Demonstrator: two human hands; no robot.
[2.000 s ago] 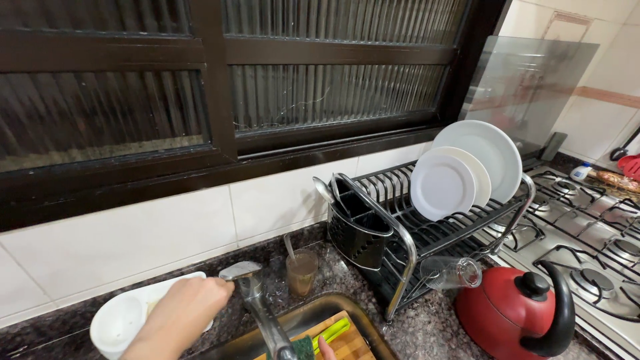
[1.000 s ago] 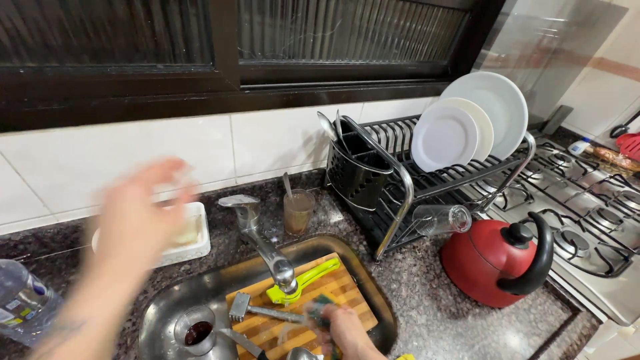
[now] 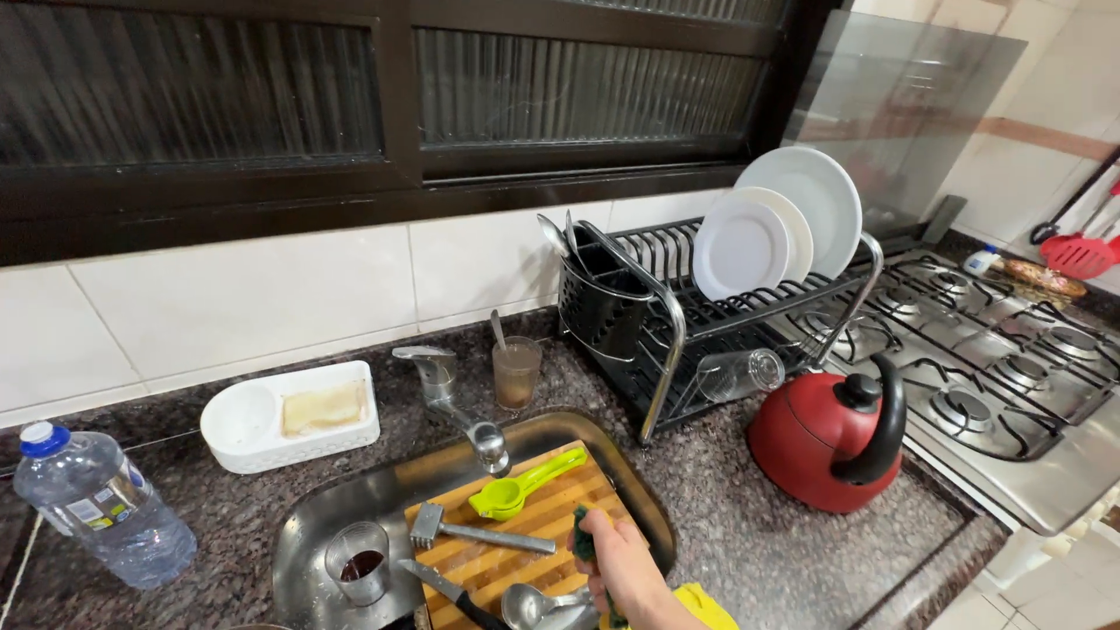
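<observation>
My right hand (image 3: 623,560) is closed around a dark green scouring sponge (image 3: 582,535), over the right side of a striped wooden cutting board (image 3: 490,573) in the sink. On the board lie a lime-green citrus squeezer (image 3: 516,492), a metal meat mallet (image 3: 481,534), a black-handled knife (image 3: 451,591) and a metal ladle (image 3: 525,605). Left of the board, a glass (image 3: 359,564) with dark liquid stands in the steel sink basin (image 3: 297,542). A yellow cloth-like item (image 3: 704,605) shows beside my right wrist. My left hand is out of view.
Behind the sink rise the faucet (image 3: 451,402) and a glass with a spoon (image 3: 517,374). A white soap holder (image 3: 289,416) and a plastic bottle (image 3: 105,507) are at left. The dish rack (image 3: 674,324) with plates, a red kettle (image 3: 827,442) and the gas stove (image 3: 989,376) are at right.
My left hand, over the soap holder two seconds ago and raised in a blur near it one second ago, has left the view. My right hand still holds the sponge over the board.
</observation>
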